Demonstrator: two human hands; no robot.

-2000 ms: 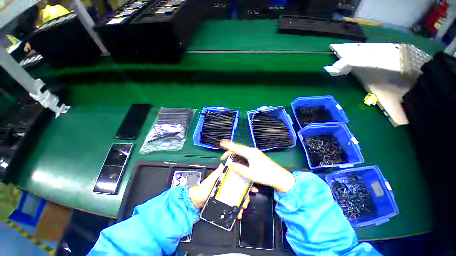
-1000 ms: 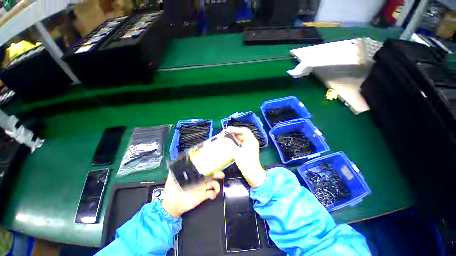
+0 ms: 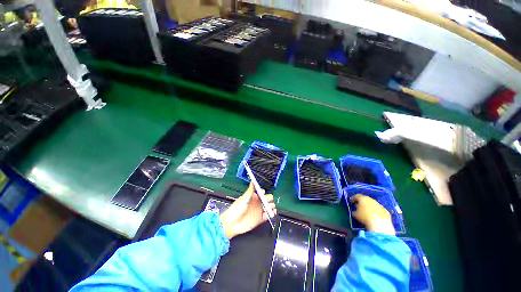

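Observation:
My left hand [image 3: 245, 215] holds a part-built phone [image 3: 260, 194], seen nearly edge-on as a thin pale bar, above the black phone tray [image 3: 177, 211]. My right hand [image 3: 372, 215] reaches into the middle right blue bin [image 3: 397, 221]; its fingertips are down among the small black parts, and whether they grip one is hidden. Two glossy black phones [image 3: 290, 251] lie side by side in the tray. Another phone unit [image 3: 213, 206] lies there, partly covered by my left sleeve.
Two blue bins of black strips [image 3: 264, 165] stand behind the tray. Another bin [image 3: 360, 173] stands beyond my right hand, one [image 3: 420, 265] nearer. A clear bag [image 3: 211, 155] and two dark slabs [image 3: 141, 182] lie left. Black trays [image 3: 488, 217] are stacked right, a pale board [image 3: 425, 151] beside them.
The phone has gone from both hands to my left hand alone and turned edge-on. My right hand has let go and moved right into the bin. The camera view has shifted.

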